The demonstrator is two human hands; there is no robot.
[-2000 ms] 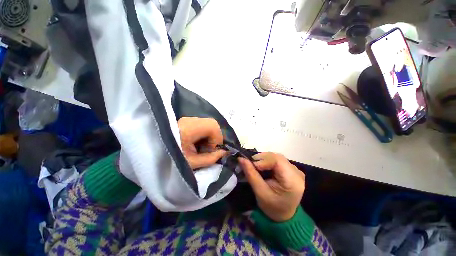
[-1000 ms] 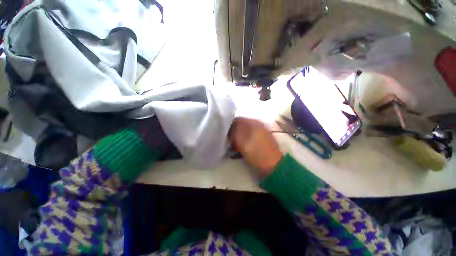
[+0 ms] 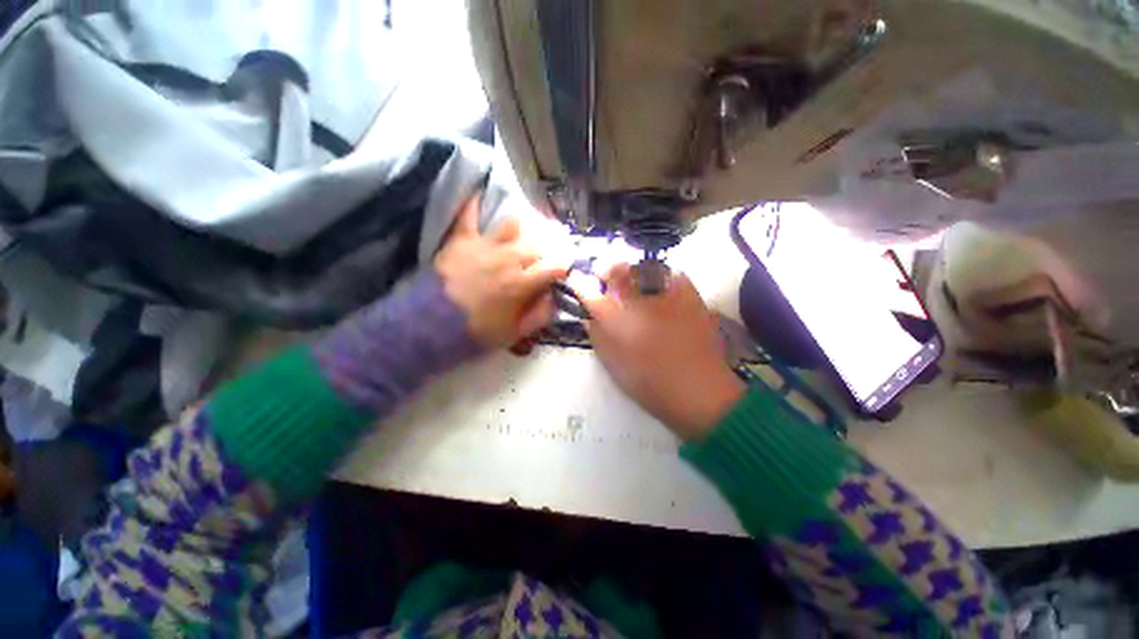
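The light grey garment (image 3: pixel 162 137) with dark grey panels lies heaped on the table at the left, its near end reaching my hands. My left hand (image 3: pixel 493 281) and my right hand (image 3: pixel 662 350) hold a small dark and light end of it (image 3: pixel 572 297) between their fingertips, close to the presser foot and needle area (image 3: pixel 650 237). Glare and my fingers hide the needle and the exact edge of the cloth. The cream sewing machine head (image 3: pixel 774 100) stands over the hands.
A lit smartphone (image 3: pixel 843 312) leans right of my right hand, against a round black object (image 3: pixel 764 300). Teal-handled snips (image 3: pixel 799 397) lie partly behind my right hand. A yellowish brush-like object (image 3: pixel 1080 431) is at the right. The table's front edge (image 3: pixel 600 514) curves below my forearms.
The garment end has gone from the front edge to the needle area. My left hand, hidden by cloth one second ago, now shows beside my right. The view has shifted too.
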